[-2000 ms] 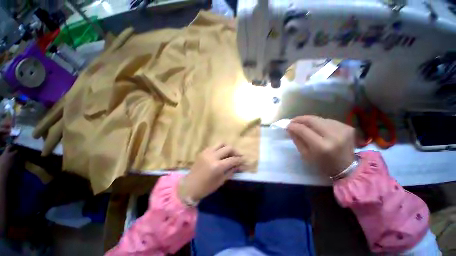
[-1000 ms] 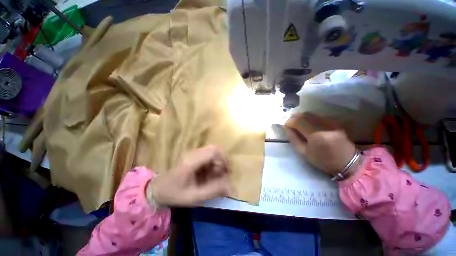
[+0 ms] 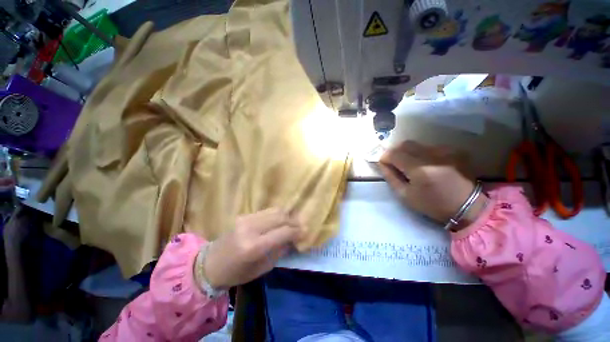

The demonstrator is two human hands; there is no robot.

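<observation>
The tan-gold cloth (image 3: 194, 127) lies spread and wrinkled left of the needle. My left hand (image 3: 251, 247) pinches its front right corner near the table's front edge, and that corner is bent up. My right hand (image 3: 428, 180) is beside the needle area and pinches a small white item (image 3: 376, 153) just in front of the presser foot. The white sewing machine head (image 3: 354, 60) stands above, with stickers on it. Lamp glare hides the needle and the cloth edge near it.
Orange-handled scissors (image 3: 545, 167) lie on the bed to the right. A ruler strip (image 3: 394, 254) runs along the table's front edge. A purple machine end (image 3: 40, 120) and a green basket (image 3: 83, 37) are at far left. Another person's arm (image 3: 17, 267) shows at the left edge.
My left hand has taken hold of the cloth corner and bent it. My right hand stays by the needle, and the white item shows again at its fingertips. The view has shifted slightly.
</observation>
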